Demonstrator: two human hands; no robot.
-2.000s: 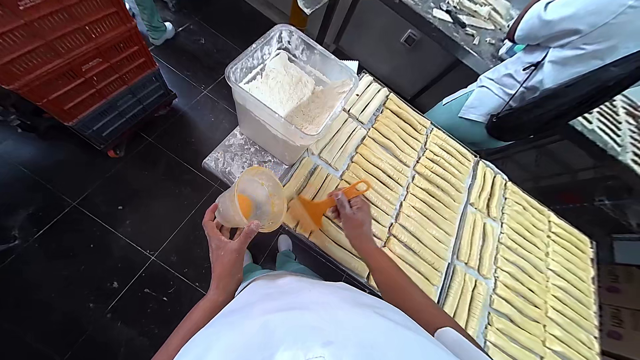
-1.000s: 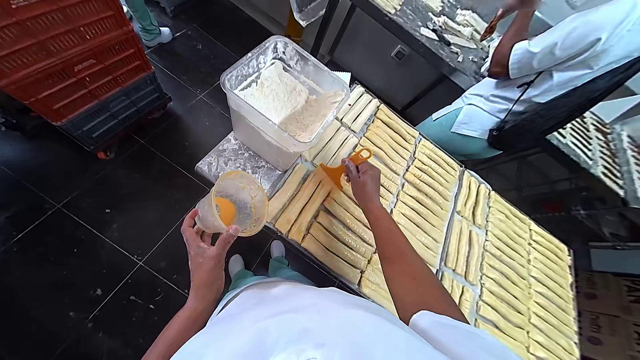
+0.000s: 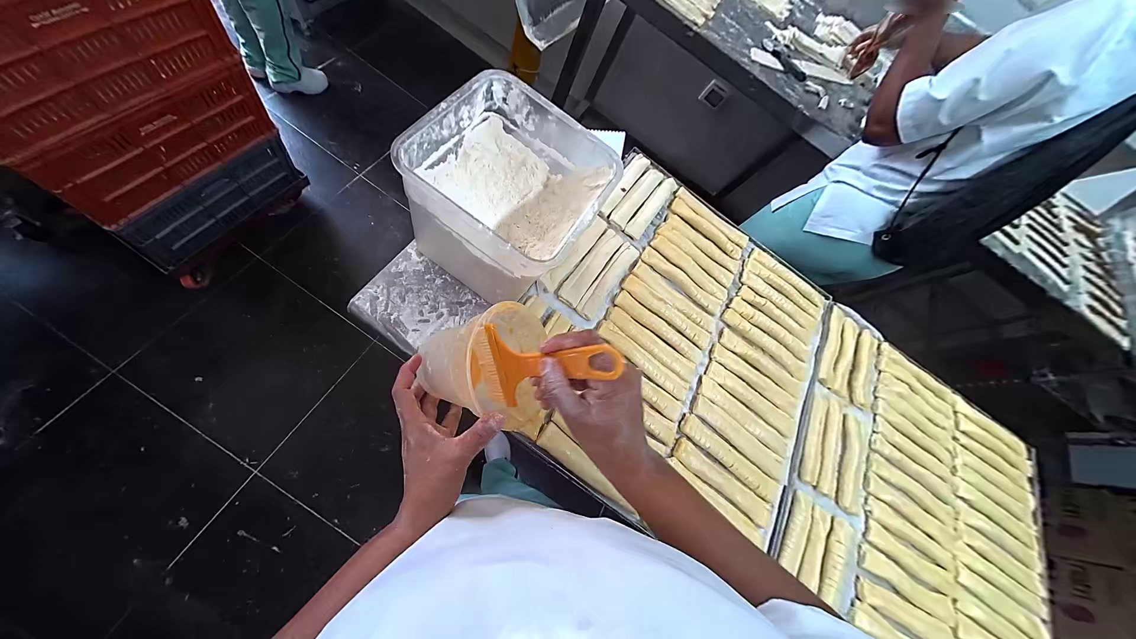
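My left hand [image 3: 439, 448] grips a translucent plastic tub [image 3: 448, 359] from below and the side, tilted over the table's near edge. Yellow-orange liquid shows inside it. My right hand [image 3: 590, 399] is shut on an orange pastry brush [image 3: 515, 364], whose head is at the tub's mouth; whether it touches the liquid cannot be told. Beyond and to the right, trays hold rows of long pastry dough strips [image 3: 661, 351], many with a yellow, shiny surface. Several paler strips [image 3: 586, 271] lie near the flour container.
A clear plastic container of flour [image 3: 497, 177] stands on the table's floury corner [image 3: 413, 297]. Stacked red crates [image 3: 133, 115] on a wheeled base stand at left. A co-worker in white [image 3: 1003, 106] is at a dough-strewn worktable [image 3: 754, 80], upper right.
My right hand has brought the brush from the dough strips back to the mouth of the tub. The tub stays in my left hand.
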